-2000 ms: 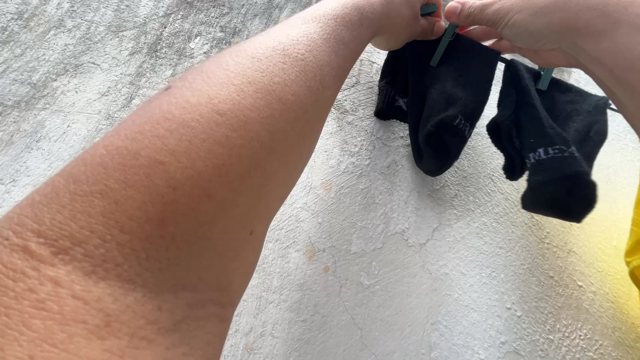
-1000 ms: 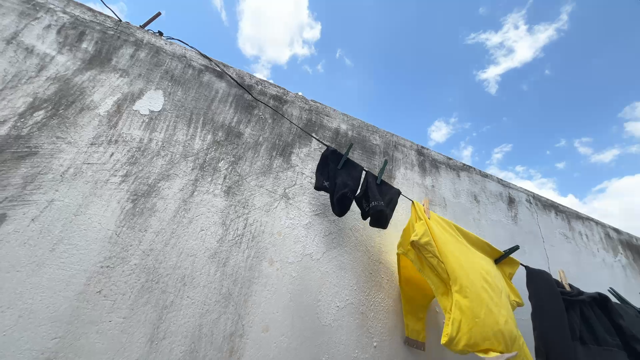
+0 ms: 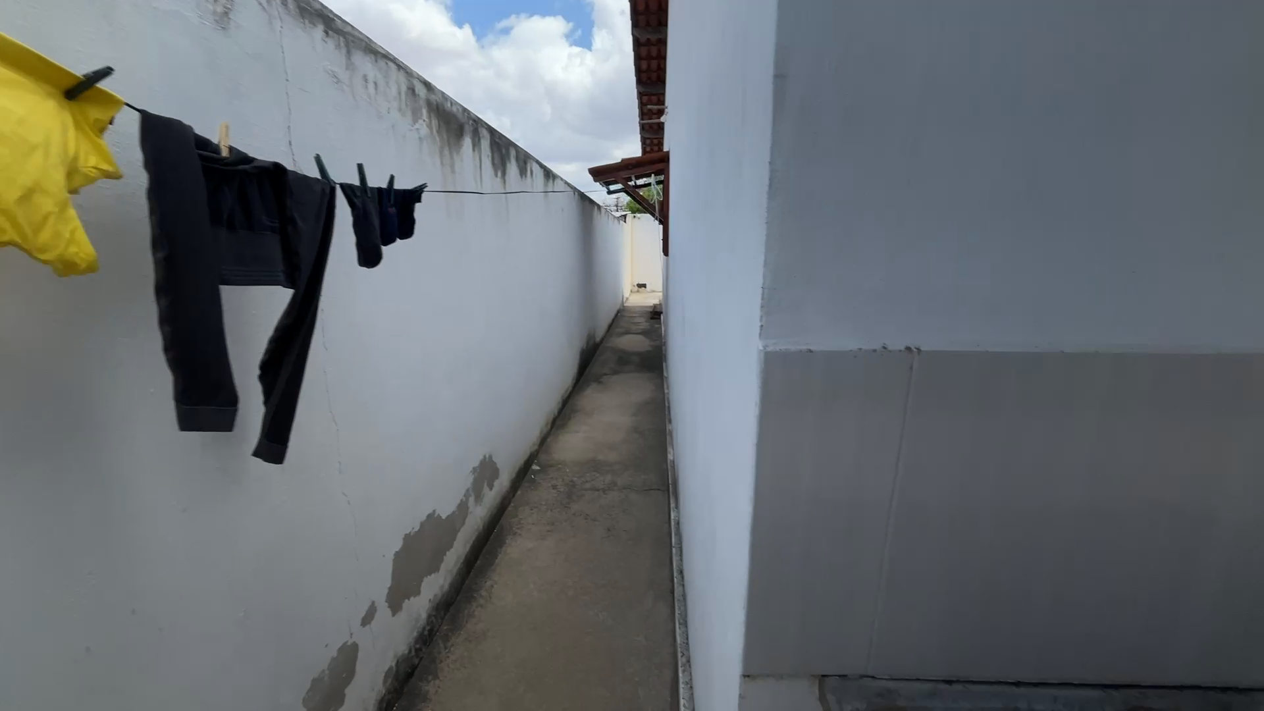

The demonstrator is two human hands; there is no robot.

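Note:
Neither of my hands is in the head view. A clothesline [image 3: 504, 192] runs along the wall on the left. From it hangs part of a yellow garment [image 3: 44, 148] at the left edge, under a dark clothespin [image 3: 89, 83]. To its right a black long-sleeved garment [image 3: 183, 286] hangs with its two sleeves down, and a light wooden clothespin [image 3: 224, 139] stands at its top. Farther along, several small dark items, seemingly socks [image 3: 367, 232], hang close together from dark clothespins [image 3: 362, 178].
A narrow concrete walkway [image 3: 592, 494] leads away between the stained white boundary wall [image 3: 474, 326] on the left and a house wall [image 3: 987, 197] on the right. Tiled eaves [image 3: 650, 69] and a small tiled awning [image 3: 632, 168] jut out above it.
Two seconds ago my hands were at a clothespin over black socks; one second ago they were out of view, with the socks hanging on the line. The view has since swung far right.

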